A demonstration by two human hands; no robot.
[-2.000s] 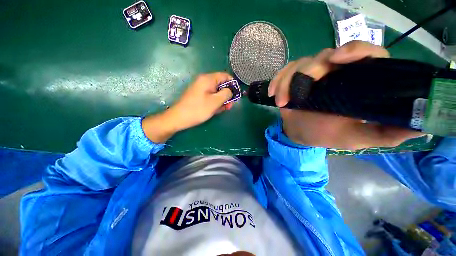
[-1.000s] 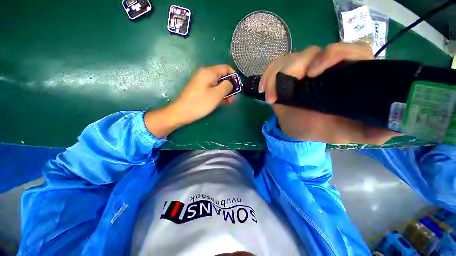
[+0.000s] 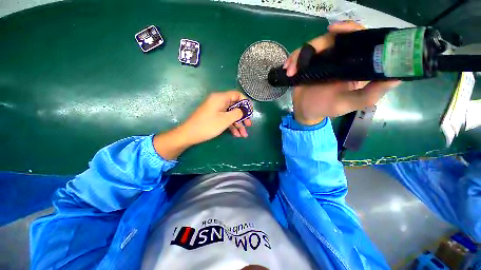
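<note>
My left hand (image 3: 213, 117) holds a small square device housing (image 3: 243, 109) with a pale rim between thumb and fingers, just in front of the round screw tray. My right hand (image 3: 327, 95) is wrapped around the black electric screwdriver (image 3: 337, 60), which has a green label. Its narrow black nose is over the speckled screw tray (image 3: 256, 71); whether the tip touches the screws is hidden. Two more housings lie on the green bench at the upper left, one tilted (image 3: 149, 38) and one more upright (image 3: 189, 51).
A black rectangular box (image 3: 359, 128) lies right of my right wrist. White and yellow paper sheets (image 3: 457, 111) lie at the far right. A pale strip (image 3: 295, 6) runs along the bench's far side. A blue sleeve (image 3: 440, 184) of another person shows at the lower right.
The screwdriver's nose has moved from the held housing to over the screw tray, and its rear has swung up. The box and paper sheets now show. The whole view has shifted slightly.
</note>
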